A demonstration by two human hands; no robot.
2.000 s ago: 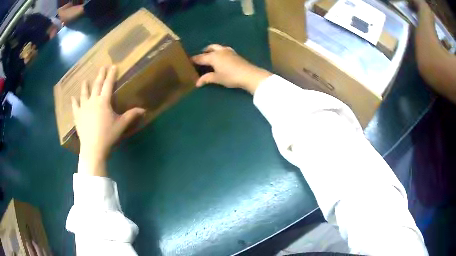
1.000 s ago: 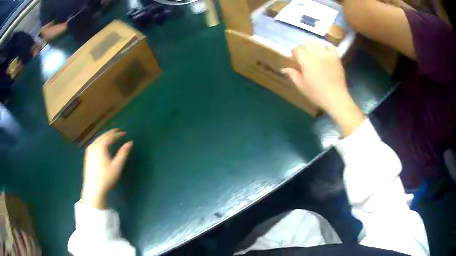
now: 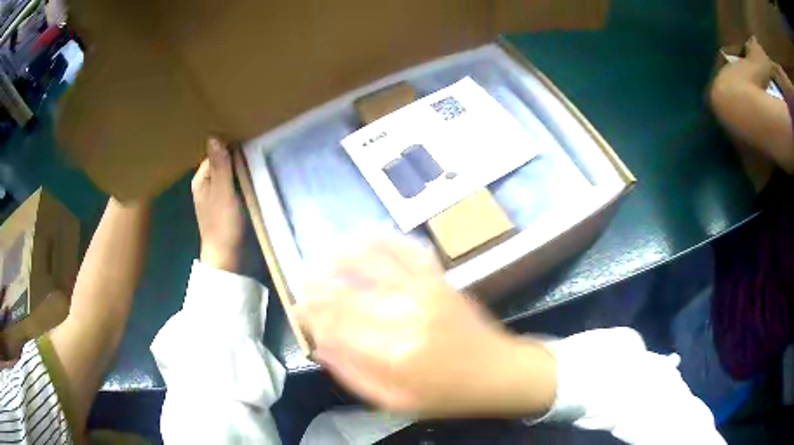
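Note:
An open carton (image 3: 555, 254) lies in front of me on the dark-green table, its brown lid (image 3: 287, 52) standing up behind. A white foam insert (image 3: 277, 211) lines it. A white leaflet (image 3: 501, 130) with a picture of two speakers and a square code lies on top, over a small brown accessory box (image 3: 471, 224). Whitish wrap (image 3: 322, 191) shows on both sides of that box. My left hand (image 3: 218, 209) is at the carton's left side, fingers upright against it. My right hand (image 3: 409, 326) is blurred above the near left corner; its fingertips are unclear.
The green table (image 3: 675, 130) has a pale curved front edge. Another person's bare arm (image 3: 109, 269) reaches up at the left, beside another carton (image 3: 16, 261). At the right, another person's hand and forearm (image 3: 753, 100) are near a partly visible carton.
The open carton has come from the right to the middle in front of me. My left hand has moved to its left side; my right hand has moved left and nearer. A person's arm appears at left.

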